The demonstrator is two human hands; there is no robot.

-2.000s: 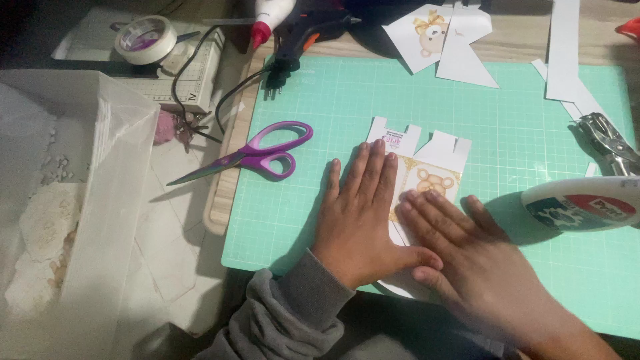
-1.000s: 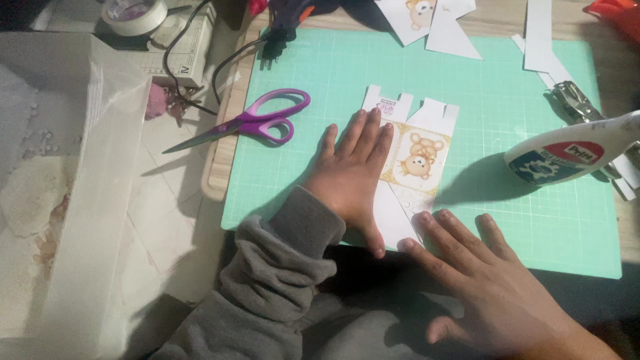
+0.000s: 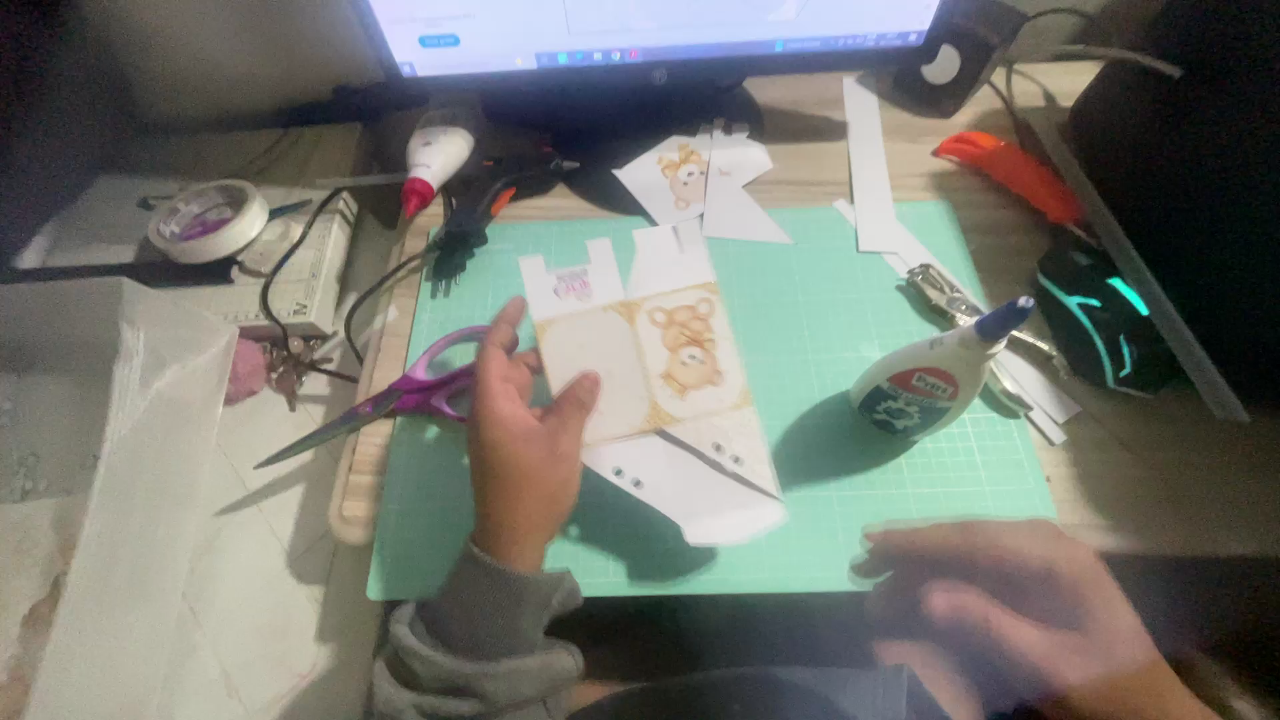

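Note:
My left hand [image 3: 530, 430] grips the left edge of a folded paper cut-out [image 3: 600, 380] between thumb and fingers, holding it tilted over a green cutting mat [image 3: 820, 270]. The cut-out has gold-edged panels, one with a printed teddy bear, tabs at the top and small punched holes in its lower flaps. My right hand [image 3: 1010, 600], blurred, is apart from the paper at the mat's lower right edge; nothing shows in it. A white glue bottle [image 3: 910, 390] with a blue cap stands on the mat between the paper and a metal hole punch [image 3: 950, 300]. Purple-handled scissors [image 3: 400, 390] lie left of my left hand.
Paper scraps [image 3: 740, 185] and white strips [image 3: 870, 170] lie at the back. A glue gun [image 3: 470, 220] and a red-tipped bottle [image 3: 435, 160] are back left, near a tape roll [image 3: 210, 225]. A monitor [image 3: 650, 40] stands behind. A mouse [image 3: 1105, 315] is right; a translucent bin [image 3: 130, 450] is left.
My left hand, flat on the paper before, now holds it by its left edge, and a second gold-edged panel shows. My right hand has moved right, away from the paper. The view has tilted up.

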